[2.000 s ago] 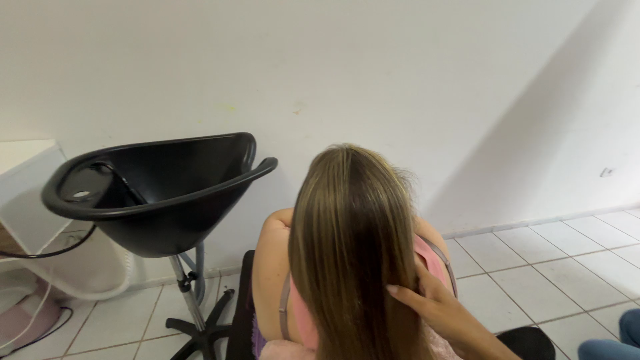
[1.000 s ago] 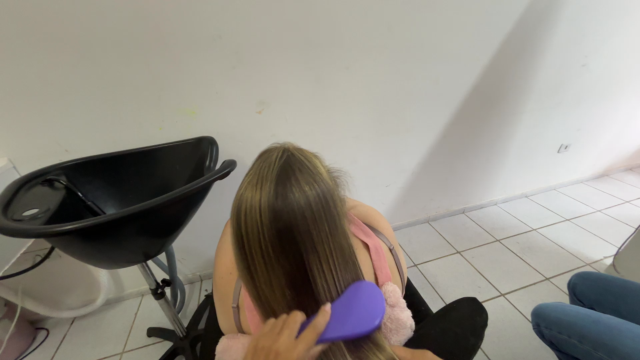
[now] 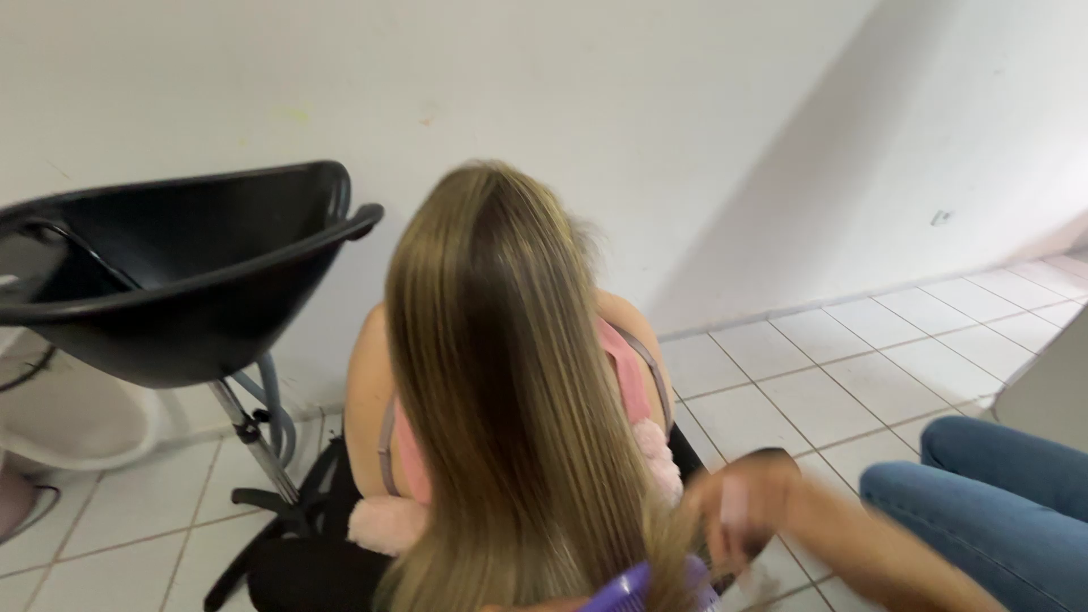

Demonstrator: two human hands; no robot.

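A seated person with long, straight, highlighted hair (image 3: 510,365) faces away from me. My right hand (image 3: 748,506), blurred, comes in from the lower right with its fingers closed around a lock at the right side of the hair. Just below it, a purple hairbrush (image 3: 633,588) shows at the bottom edge, its bristles against the hair ends. Only a sliver of my left hand (image 3: 535,606) is visible at the brush's left end; the rest is cut off by the frame. The person wears a pink top (image 3: 627,374), and fluffy pink fabric (image 3: 387,523) lies around the back.
A black shampoo basin (image 3: 195,280) on a metal stand (image 3: 255,438) is at the left, with a grey hose (image 3: 272,408) behind the stand. Another person's legs in blue jeans (image 3: 986,493) are at the lower right. A white wall (image 3: 527,85) rises beyond the tiled floor (image 3: 850,382).
The purple brush, absent two seconds ago, was over the hair a second ago and is now lower, at the frame's bottom edge. My right hand has come up beside the hair, closed on a lock.
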